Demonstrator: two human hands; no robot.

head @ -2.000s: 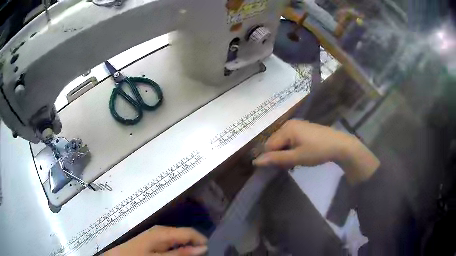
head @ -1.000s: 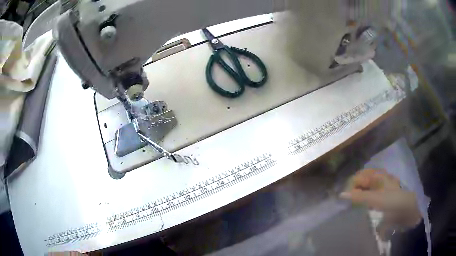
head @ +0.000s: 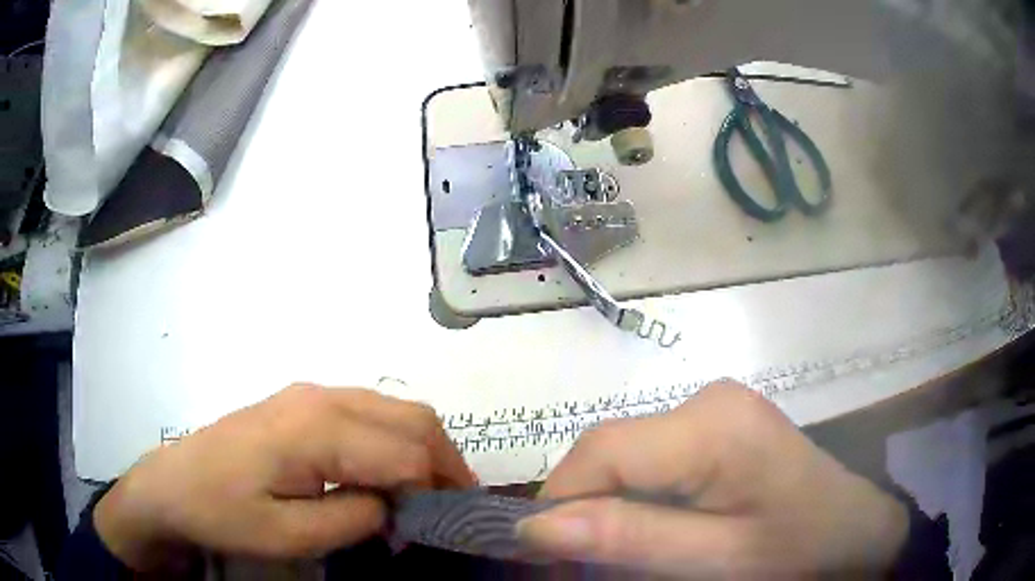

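Note:
A grey, finely ribbed fabric piece (head: 465,520) is held at the table's front edge, at the bottom of the view. My left hand (head: 284,482) grips its left end. My right hand (head: 715,488) grips it on the right, the thumb lying on top. The rest of the fabric is hidden by my hands and the picture's edge. The slim metal binder attachment (head: 585,281) slants from the needle area, its wavy wire guide at the outer end. I see no tape in it.
Dark green scissors (head: 772,153) lie on the machine bed, right of the needle. The sewing machine head (head: 726,40) fills the top. Cream fabric (head: 131,85) and a rolled grey fabric (head: 227,114) lie at the upper left. A printed ruler scale (head: 533,426) runs along the front.
The view has swung left, so the needle area is nearer the centre. Both hands are now close together on the fabric at the front edge; before, they were apart and lower.

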